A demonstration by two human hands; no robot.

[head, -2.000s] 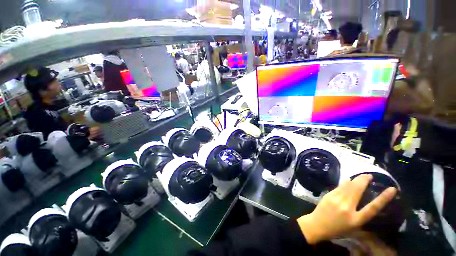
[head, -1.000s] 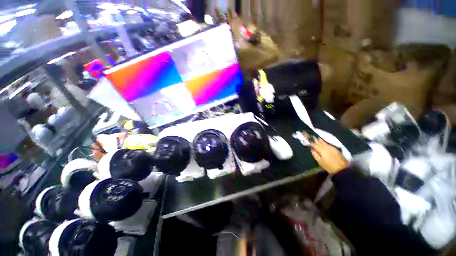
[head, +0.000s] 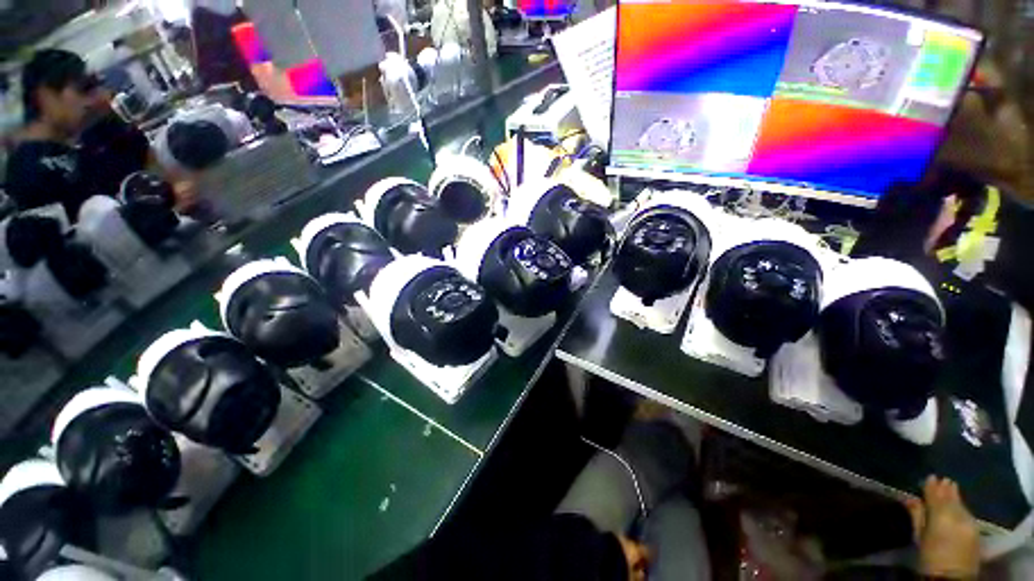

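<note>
Three white dome cameras with black balls stand on the black bench: a left one point(head: 661, 252), a middle one point(head: 763, 293) and a right one point(head: 882, 346). My right hand point(head: 948, 531) is at the bench's front edge, lower right, partly cut off by the frame. Whether it holds anything cannot be told. My left hand point(head: 636, 556) shows only as a few fingers past a dark sleeve at the bottom edge; its grip is hidden. A thin white cord point(head: 627, 468) curves over my lap near it. Small pale parts point(head: 973, 421) lie right of the cameras.
More dome cameras point(head: 213, 392) stand in rows on the green conveyor point(head: 340, 482) at left. A four-pane monitor point(head: 782, 97) stands behind the bench. A white strip point(head: 1016, 369) hangs at the right. A person point(head: 51, 131) is beyond the conveyor, upper left.
My right hand left the right camera's ball, reached to the small parts, and is now at the bench's front edge. My left fingers now show at the bottom. The view swung right, then back left.
</note>
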